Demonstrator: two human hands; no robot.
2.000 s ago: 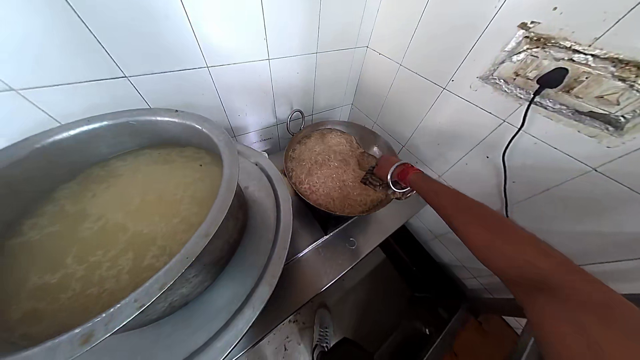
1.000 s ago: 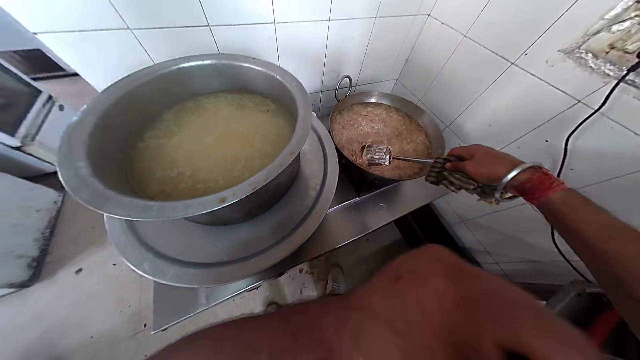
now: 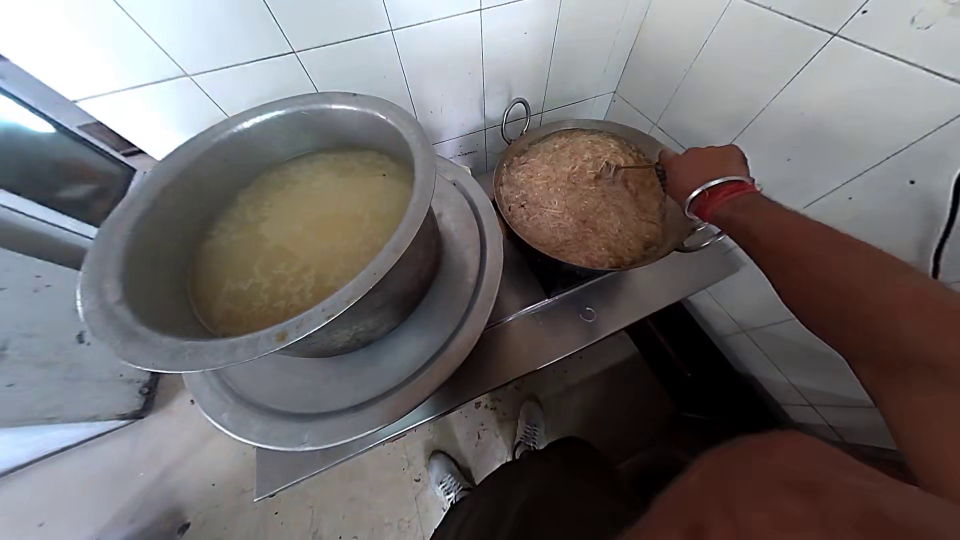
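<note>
My right hand (image 3: pixel 705 176), with a metal bangle and red thread at the wrist, grips a utensil (image 3: pixel 637 166) by its dark wrapped handle. The utensil's head dips into the light brown, shredded-looking food (image 3: pixel 570 202) in a round metal pan (image 3: pixel 652 135) with loop handles. At the bottom right shows a blurred, bare part of my other arm; my left hand itself is out of view. Left of the pan, a big metal pot (image 3: pixel 112 292) holds cloudy yellowish liquid (image 3: pixel 300 232).
The pot stands on a wide round metal lid or tray (image 3: pixel 322 394) on a steel counter (image 3: pixel 555 330). White tiled walls (image 3: pixel 442 67) meet behind the pan. My shoes (image 3: pixel 448 476) are on the floor below. A black cable (image 3: pixel 946 232) hangs at the far right.
My right hand keeps its hold on the utensil, whose head showed above the food a second ago and is now partly in it. The view has shifted.
</note>
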